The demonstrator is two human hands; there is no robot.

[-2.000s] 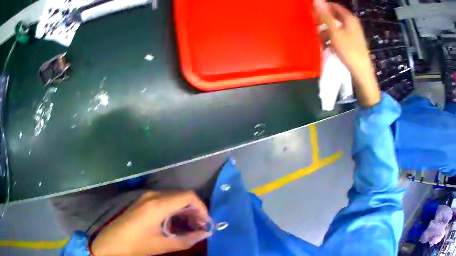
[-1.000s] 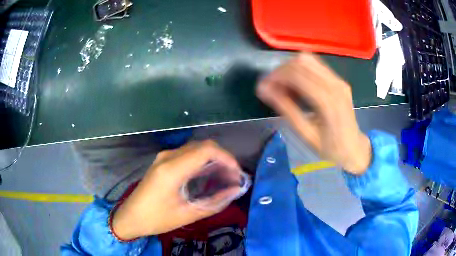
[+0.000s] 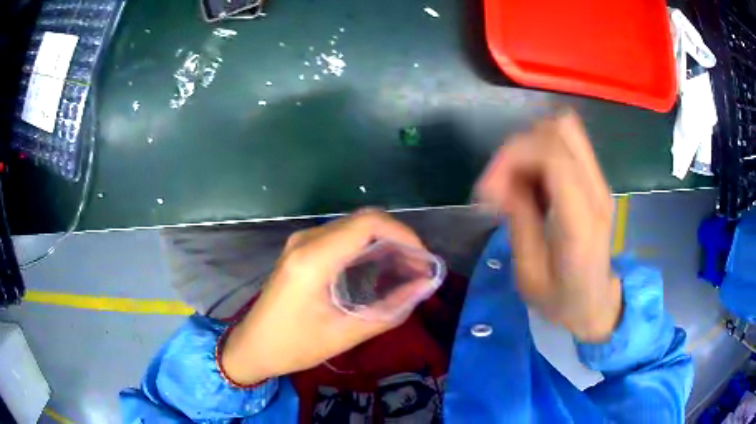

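My left hand is over my lap, curled around a clear small parts bag that it holds open like a cup, with something dark inside. My right hand is to the right of it, at the bench edge, and blurred; its fingers are bent together, and I cannot tell if they hold anything. Tiny loose components lie scattered as white specks on the green bench. A green scrap lies near the middle of the bench.
A red plastic tray is at the back right, with white gloves or cloths beside it and a black tray beyond. A metal-framed part is at the top edge. A bubble-wrap bag and thin clear hose are on the left.
My right hand has moved from the red tray back towards my left hand. The view has shifted, so the bubble-wrap bag shows. My left hand still holds the bag open.
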